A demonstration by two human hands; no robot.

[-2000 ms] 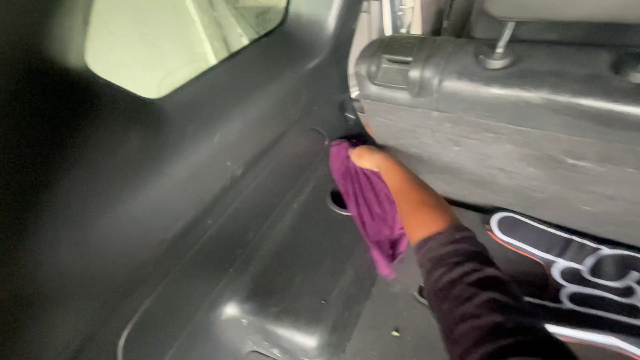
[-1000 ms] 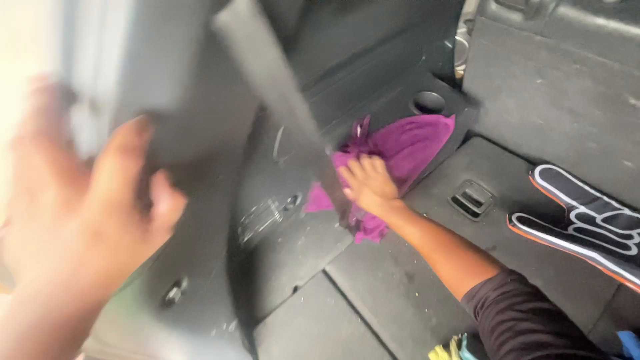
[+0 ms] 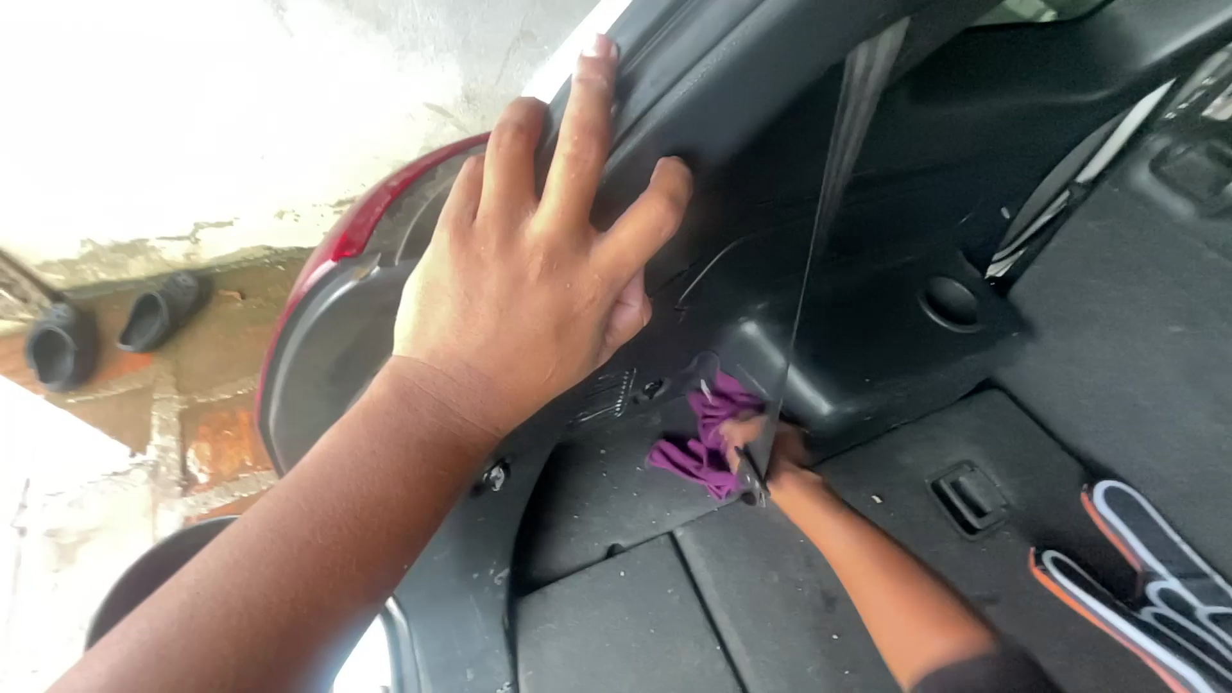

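My left hand (image 3: 529, 260) rests with spread fingers on the dark pillar trim (image 3: 712, 106) at the edge of the car's rear opening, holding nothing. Farther in, my right hand (image 3: 770, 448) holds a bunched purple cloth (image 3: 712, 433) low against the black plastic side panel (image 3: 847, 337), near the cargo floor. A black seat belt strap (image 3: 826, 202) hangs from above and crosses in front of my right hand, hiding part of its fingers. The cloth lies partly below a small hole in the panel.
A floor latch handle (image 3: 967, 498) is set in the cargo floor (image 3: 808, 597). A hand-shaped black mat with white outlines (image 3: 1155, 587) lies at the right. Outside are a red tail light (image 3: 356, 217), dark clogs (image 3: 164, 310) on wet tiles and a dark round container (image 3: 159, 568).
The cloth was by the round recess and is now bunched nearer the rear opening, in my right hand. My left hand has come onto the pillar trim. The view has swung toward the outside.
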